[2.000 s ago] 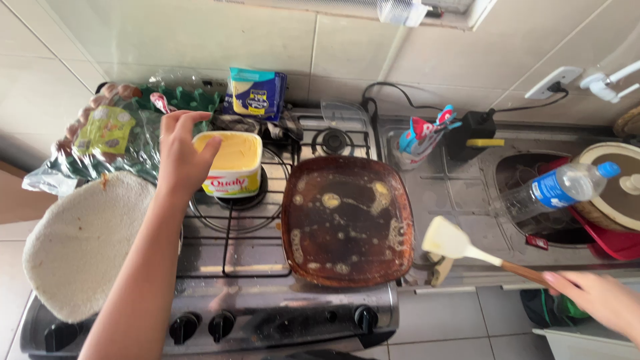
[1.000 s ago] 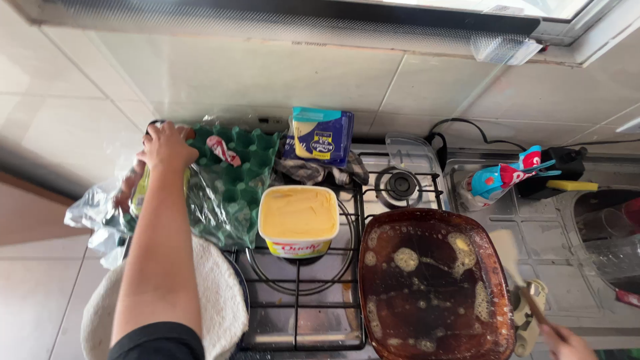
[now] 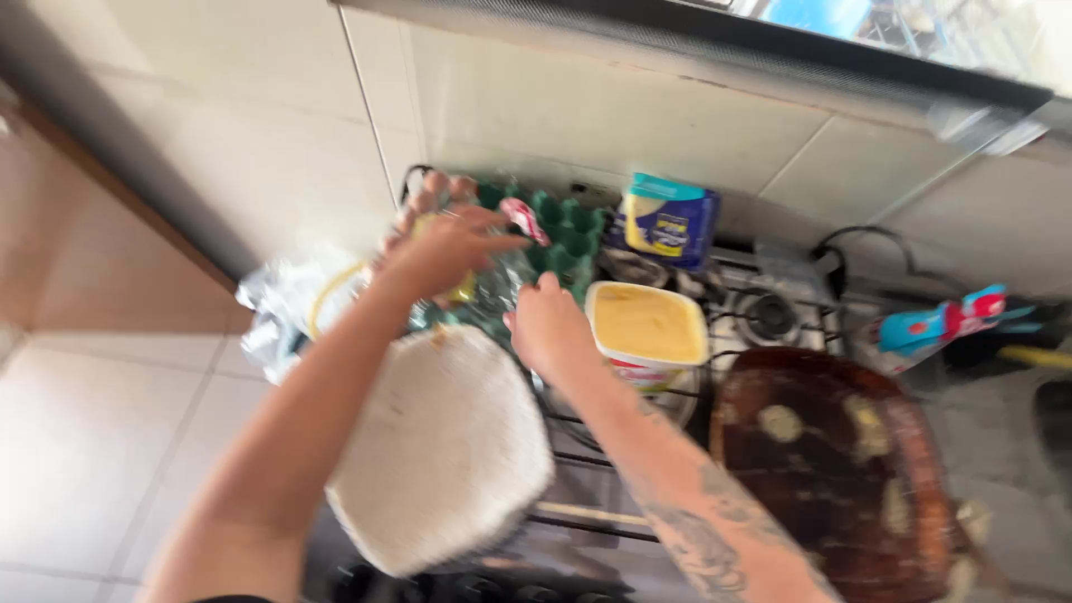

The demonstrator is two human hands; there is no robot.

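My left hand [image 3: 452,251] is over the green egg carton [image 3: 569,243], beside the brown eggs [image 3: 435,191], its fingers spread; blur hides whether it touches the plastic wrap. Close to the carton's front edge, my right hand [image 3: 548,327] has curled fingers, and I cannot tell whether they pinch the wrap. Just right of it stands an open margarine tub [image 3: 649,322]. A white flatbread-like round [image 3: 444,444] lies in front of the carton. The brown square pan [image 3: 821,469] on the stove holds melted fat with pale patches.
A blue and yellow packet [image 3: 670,219] leans at the wall behind the tub. A burner [image 3: 769,314] shows behind the pan. Further right is a blue and red packet [image 3: 942,327]. Crumpled clear plastic [image 3: 289,310] hangs at the carton's left. The window ledge crosses above.
My right hand has let go of the spatula and come from the right of the pan to the egg carton. My left hand has shifted from the eggs toward the carton's middle. The view has swung left.
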